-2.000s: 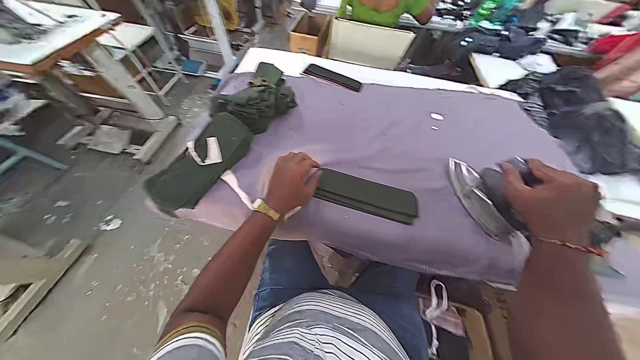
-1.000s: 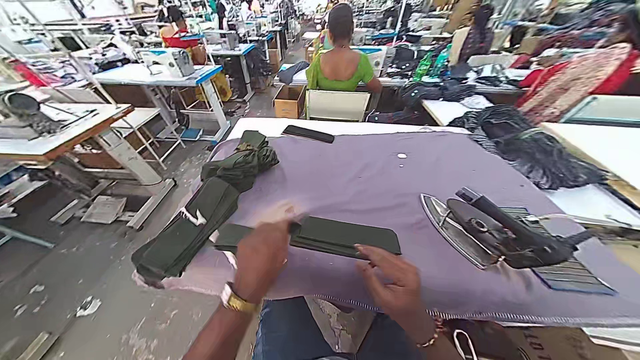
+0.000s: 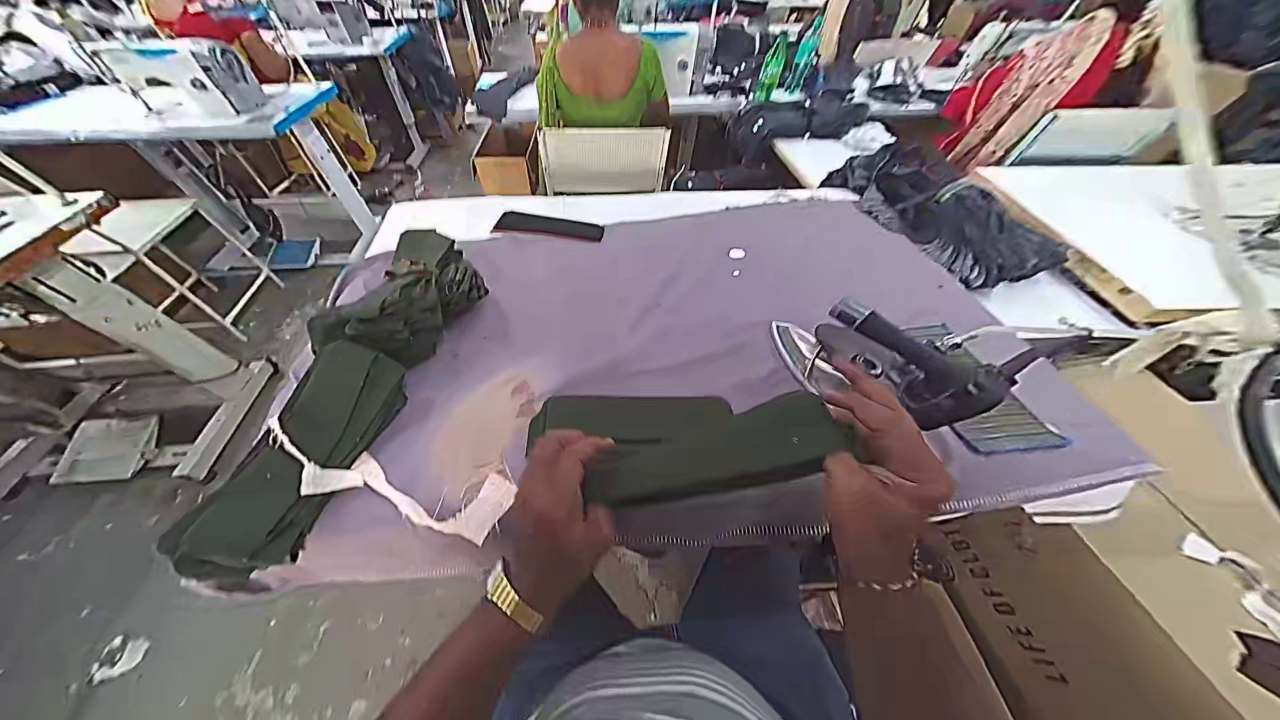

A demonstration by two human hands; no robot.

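Dark green folded fabric pieces (image 3: pixel 690 445) lie between my hands at the near edge of the purple-covered ironing table (image 3: pixel 640 300). My left hand (image 3: pixel 565 500) grips their left end, and my right hand (image 3: pixel 880 470) grips the right end. Just beyond my right hand, an electric iron (image 3: pixel 900 360) rests partly on a ribbed stand (image 3: pixel 1010 425). To the left lies a bundle of dark green pieces (image 3: pixel 340 400) with a white cloth strip (image 3: pixel 400 495) across it, and crumpled green fabric (image 3: pixel 410 300) sits behind. One dark folded strip (image 3: pixel 548 226) lies at the far edge.
A cardboard box (image 3: pixel 1080 620) stands at the lower right. Dark garments (image 3: pixel 950 215) are piled beyond the table's right corner. A person in a green top (image 3: pixel 603 75) sits ahead with their back to me, by a chair (image 3: pixel 603 160). Sewing machine tables (image 3: pixel 200 110) stand at left.
My right hand has let go of the iron, which now stands on its rest, and has come over to the green fabric. Both hands now hold the fabric's ends. The view has tilted up.
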